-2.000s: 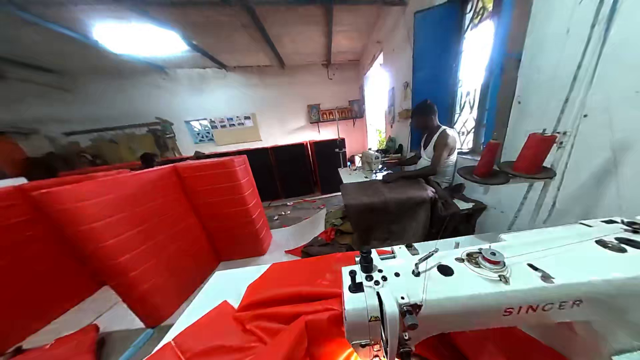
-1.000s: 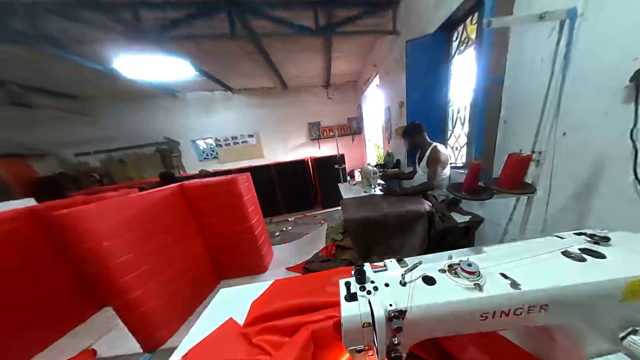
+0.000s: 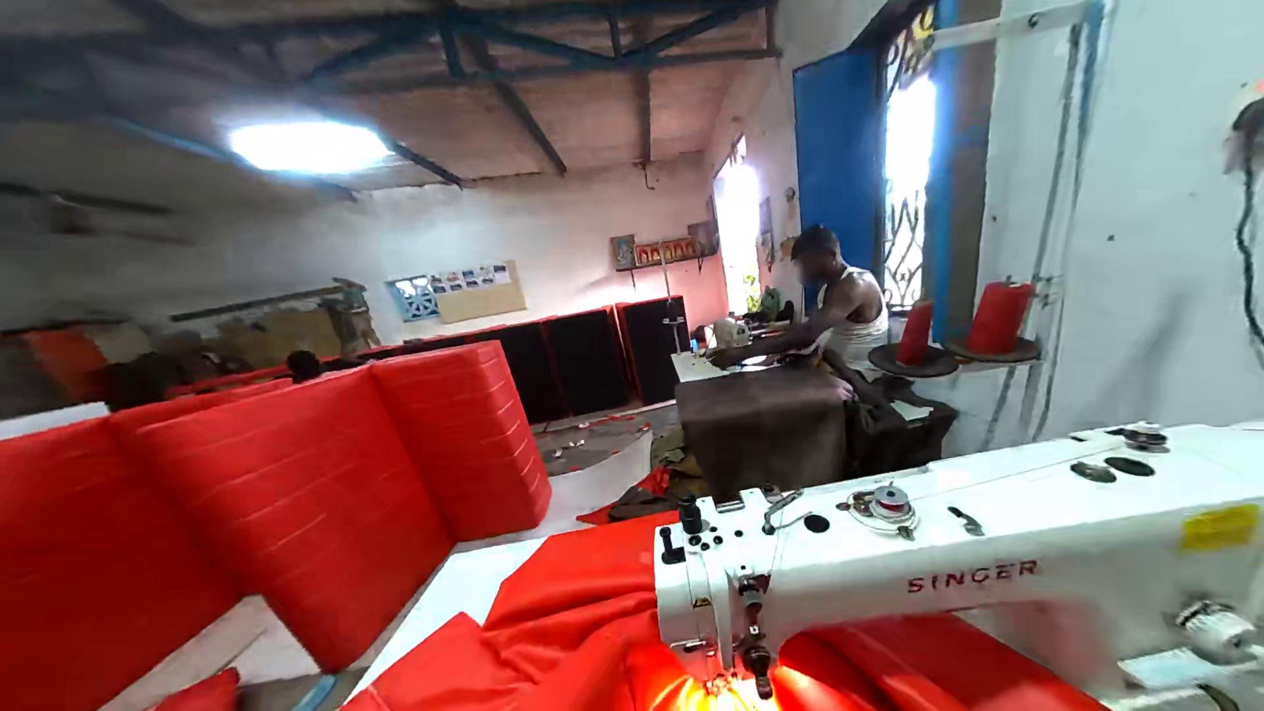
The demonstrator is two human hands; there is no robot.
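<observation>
Neither my left hand nor my right hand shows in the head view. A white Singer sewing machine [image 3: 948,563] fills the lower right, its lamp glowing at the needle area. Shiny red fabric [image 3: 583,612] lies bunched on the white table [image 3: 474,583], passing beneath the machine's head and arm. A small bobbin with red thread [image 3: 891,499] sits on top of the machine. The lower edge of the frame cuts off the needle area.
Tall red padded panels [image 3: 296,494] stand at left. Beyond the machine, a person [image 3: 849,306] sits at another sewing machine [image 3: 729,332] with dark brown fabric [image 3: 760,425]. Red thread cones [image 3: 999,316] stand on round holders at right. Scraps [image 3: 592,434] lie on the floor.
The view has tilted up and shifted somewhat. The person at the other machine has moved an arm and now leans forward over that table.
</observation>
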